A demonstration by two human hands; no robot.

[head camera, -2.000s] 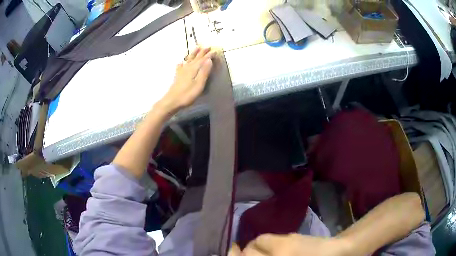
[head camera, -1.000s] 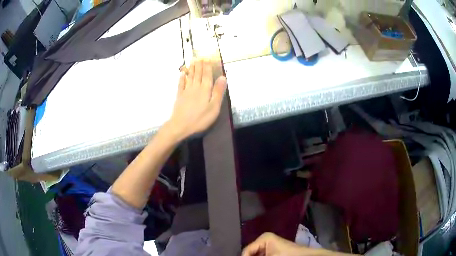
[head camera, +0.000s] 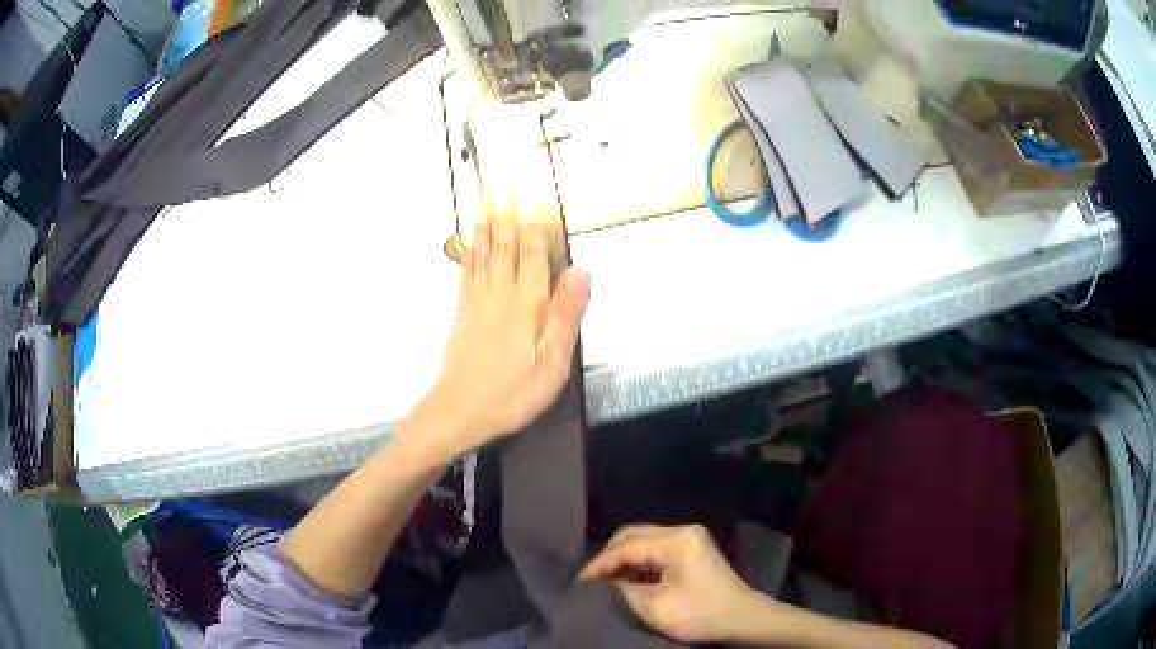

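Note:
A grey-brown fabric strip [head camera: 545,488] runs from under the machine's presser foot [head camera: 519,91] over the table's front edge and down to the lap. A thin maroon edge shows along its right side. My left hand [head camera: 507,336] lies flat on the strip, palm down, fingers pointing at the needle area, thumb slightly apart. My right hand [head camera: 672,577] is below the table edge with thumb and fingers pinched at the strip's right edge. The needle area is bright and washed out.
More grey-brown strips [head camera: 241,159] drape over the table's left side. Blue-handled scissors [head camera: 714,178] lie under small grey pieces [head camera: 805,140] at right. Beyond them are a small parts box [head camera: 1033,146] and control panel [head camera: 1021,19]. A maroon pile [head camera: 919,514] sits in a carton below.
The view has tilted up, showing more of the machine. My right hand has come up to the strip's edge from the bottom of the picture. My left hand stays flat on the strip.

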